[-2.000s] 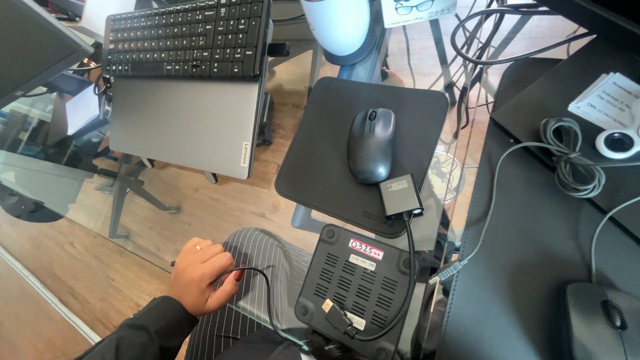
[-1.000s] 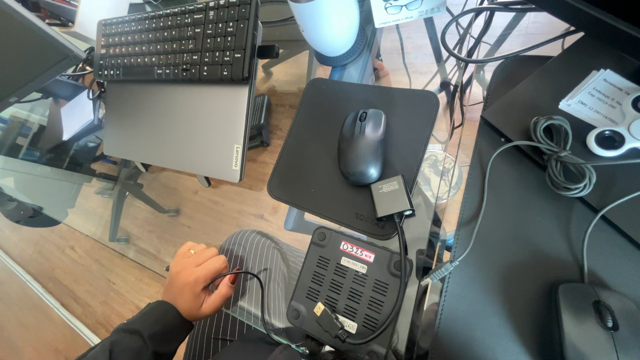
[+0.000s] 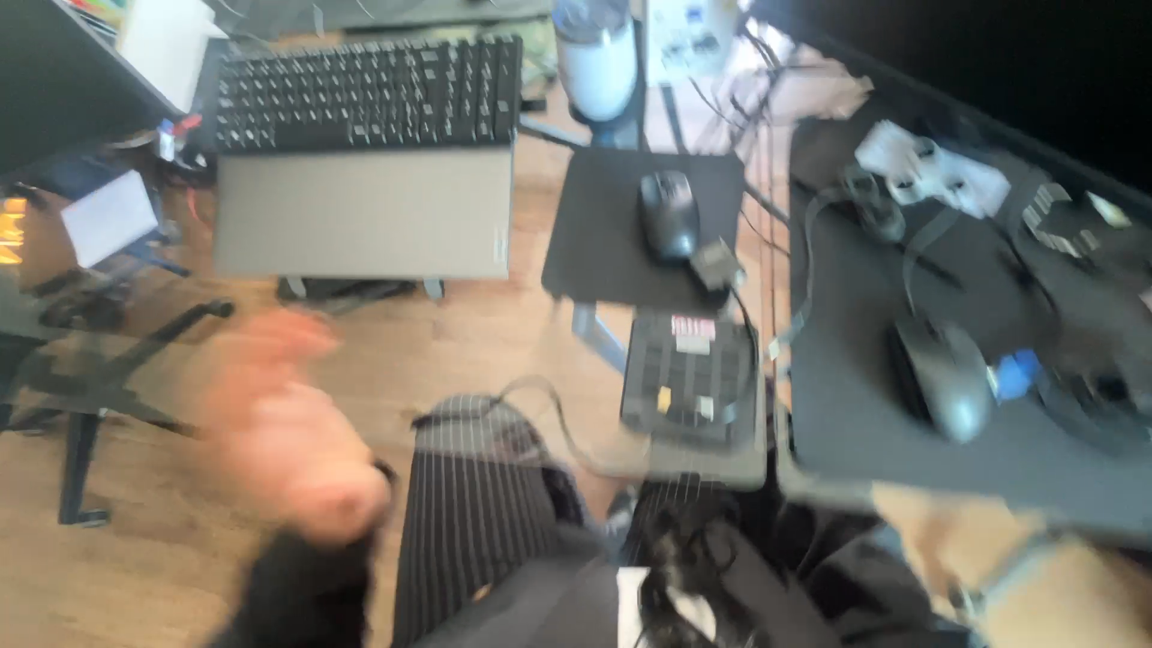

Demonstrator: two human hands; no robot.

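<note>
My left hand [image 3: 288, 423] is blurred at the left, raised over the floor beside the glass desk, with no object visible in it. The thin black cable [image 3: 558, 405] lies apart from it, its end over my striped trouser leg. A black vented box [image 3: 691, 373] bearing a label sits on the glass to the right of the hand. Above the box, a grey adapter [image 3: 717, 264] rests at the edge of a black mouse pad [image 3: 598, 225], touching or close to a black mouse [image 3: 669, 216]. My right hand is not in view.
A black keyboard [image 3: 369, 94] lies on a closed grey laptop [image 3: 364, 214] at upper left. A white cylindrical object [image 3: 598, 63] stands behind the pad. On the right, a dark desk mat [image 3: 864, 396] holds another mouse [image 3: 945, 373] and cables. An office chair's base [image 3: 99, 387] is at left.
My left hand has let go of the black cable it held between its fingers and has moved away from it. The view has shifted and blurred.
</note>
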